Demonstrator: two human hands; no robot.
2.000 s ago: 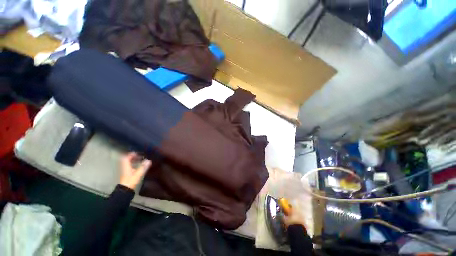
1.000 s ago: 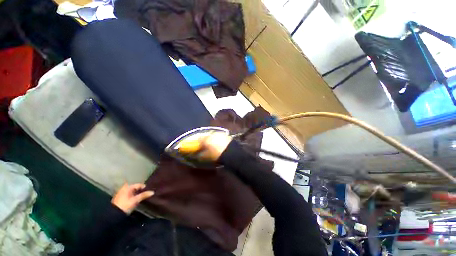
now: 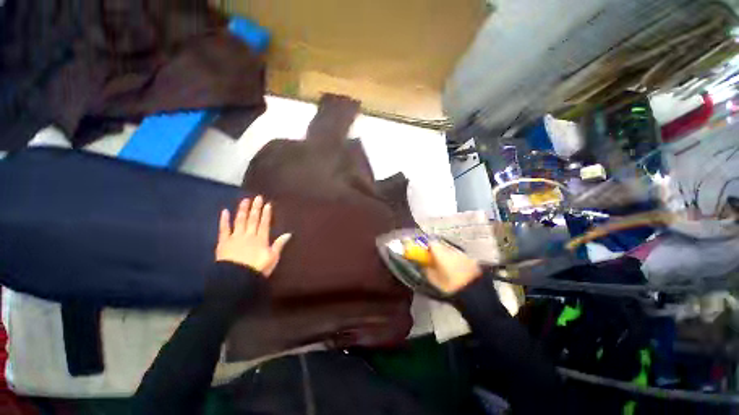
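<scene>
The dark brown garment (image 3: 332,243) lies over the right end of the navy padded board (image 3: 105,223), its lower part hanging over the near table edge. My left hand (image 3: 247,235) lies flat on the garment's left edge, fingers spread, holding nothing. My right hand (image 3: 452,267) grips the yellow handle of the steam iron (image 3: 397,253). The iron is at the garment's right edge, beside the pale rest pad (image 3: 462,231). Whether its soleplate touches the cloth cannot be told.
A dark brown cloth heap (image 3: 162,69) lies behind the board, over a blue bar (image 3: 168,138). A cardboard sheet (image 3: 373,53) stands along the far edge. A black strip (image 3: 83,340) shows at near left. Hoses and machinery are at right, blurred.
The iron in my right hand has moved right, from the board's middle to the garment's right edge. My left hand has left the garment's near edge and now lies on top. The view has shifted.
</scene>
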